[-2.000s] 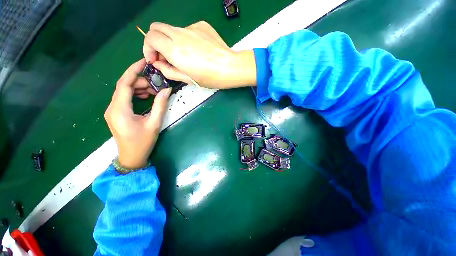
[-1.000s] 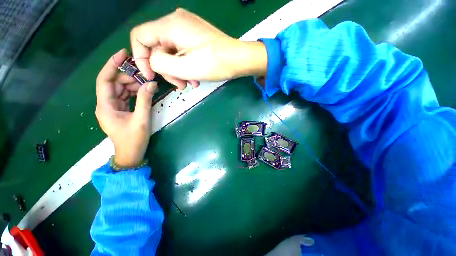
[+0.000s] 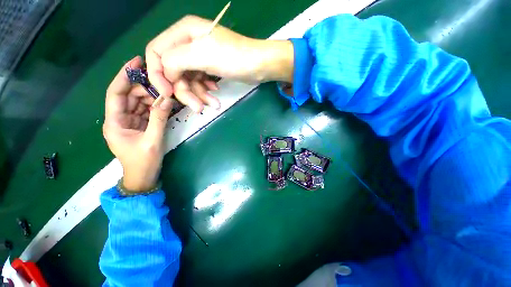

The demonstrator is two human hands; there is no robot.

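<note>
My left hand [image 3: 134,120] holds a small black speaker module [image 3: 144,83] over the pale rail's far side, thumb and fingers around its lower end. The module is tilted, with its tab end up to the left. My right hand [image 3: 196,59] is against the module and hides part of it. A thin wooden stick [image 3: 219,18] is held in my right hand, its free end pointing up and right; the other end is hidden. Several like modules [image 3: 301,175] lie together on the glossy green surface, pale centres showing.
A pale rail [image 3: 73,204] with dark specks crosses diagonally. Beyond it, the green belt carries modules [image 3: 50,166] at left. A blue cord [image 3: 364,182] runs from my right cuff. A red-and-white object [image 3: 29,273] is at lower left, a grey perforated thing [image 3: 22,28] at upper left.
Both hands have shifted left, and the module has been turned from face-up to tilted. The stick now points up and right from my right hand. The module at the top edge has left view.
</note>
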